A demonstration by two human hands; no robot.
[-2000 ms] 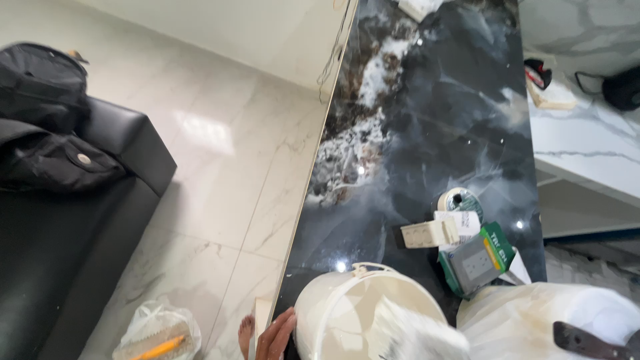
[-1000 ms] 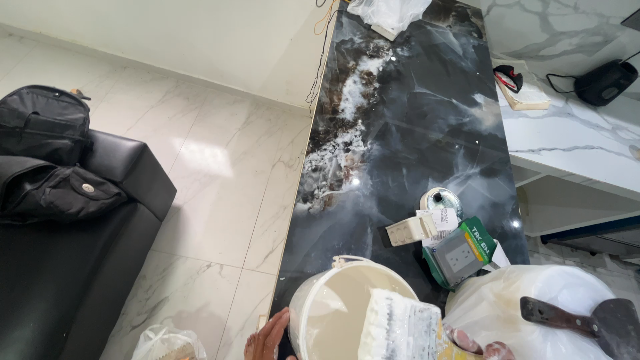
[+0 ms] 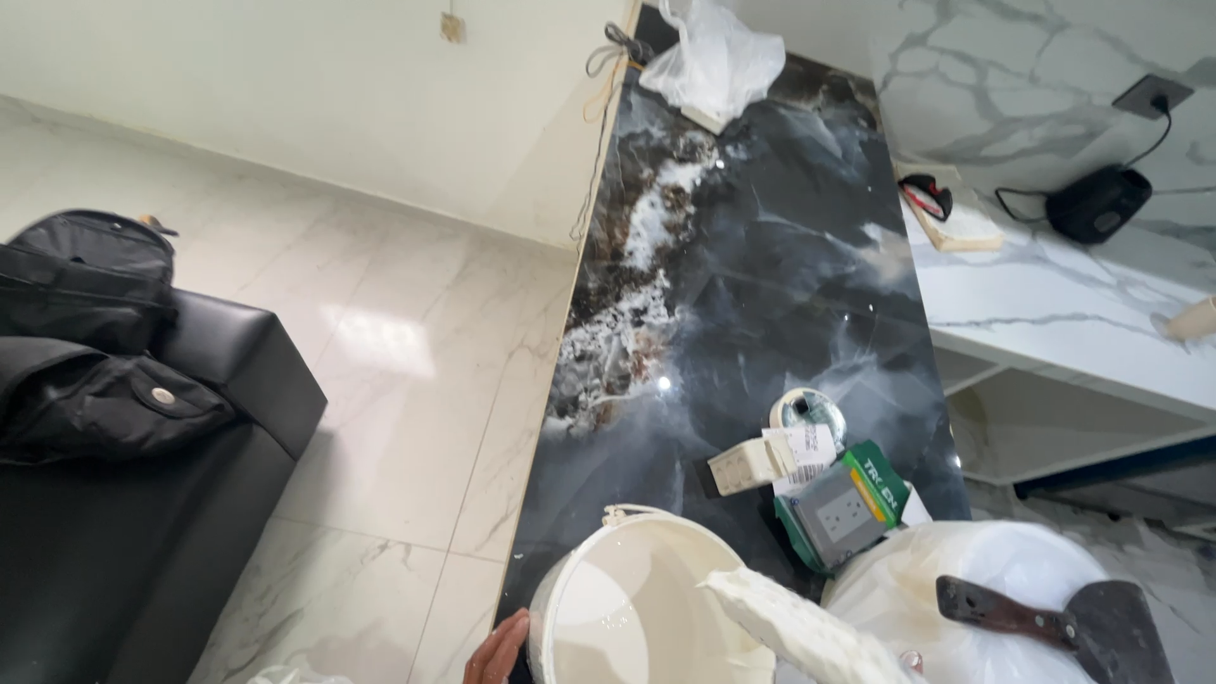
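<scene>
A white plastic bucket stands at the near end of a black marbled counter. My left hand touches the outside of its left wall, fingers together and partly cut off by the frame. White paste covers a broad tool over the bucket's right side; its handle is out of view. Only a fingertip of my right hand shows beside that tool, so the grip is mostly hidden. To the right, a putty knife with a dark handle lies on a plastic-covered white container.
Beyond the bucket are a boxed wall outlet, a cream outlet block and a tape roll. A plastic bag sits at the counter's far end. A black speaker stands right; bags lie on a black sofa at left.
The paste-covered tool has turned from broad face-on to a narrow, slanting edge over the bucket. Less of my right hand shows than one second ago. The view has shifted slightly.
</scene>
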